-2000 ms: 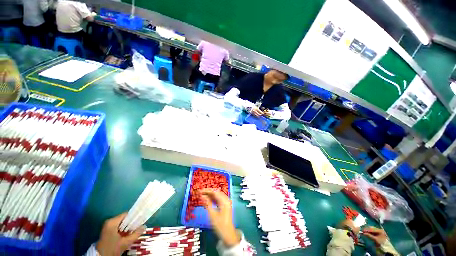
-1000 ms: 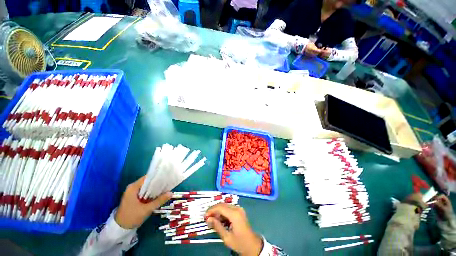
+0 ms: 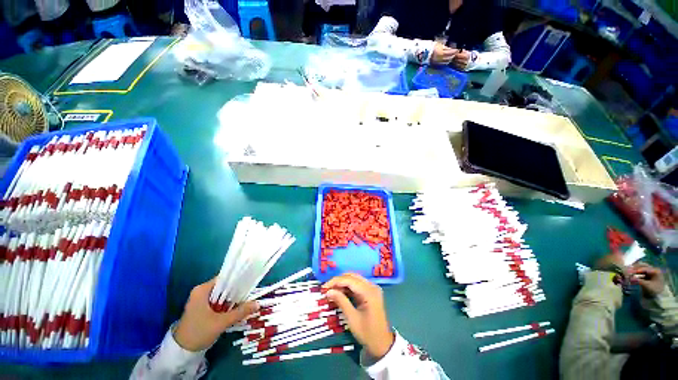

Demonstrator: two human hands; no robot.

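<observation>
My left hand [image 3: 202, 315] is closed around a fanned bundle of white tubes [image 3: 253, 256], with red showing at the bundle's lower end. My right hand [image 3: 360, 308] is over the right side of a heap of red-banded white tubes [image 3: 290, 323] on the bench. Its thumb and forefinger are close together near the end of a tube; whether they grip it or a red piece is too small to tell. A blue tray [image 3: 358, 276] of loose red fittings [image 3: 355, 217] lies just beyond my right hand.
A blue crate [image 3: 141, 245] of banded tubes stands left, near a fan [image 3: 21, 107]. A cream box [image 3: 312, 175] with white pieces and a black tablet [image 3: 514, 157] lies across the bench. Another tube heap [image 3: 491, 252] lies right, near another person's hands [image 3: 632, 274]. A person sits opposite.
Since one second ago, my right hand has moved slightly toward the far end of the heap, and a tube now lies slanted between my hands. The view has shifted slightly; my left hand keeps its bundle.
</observation>
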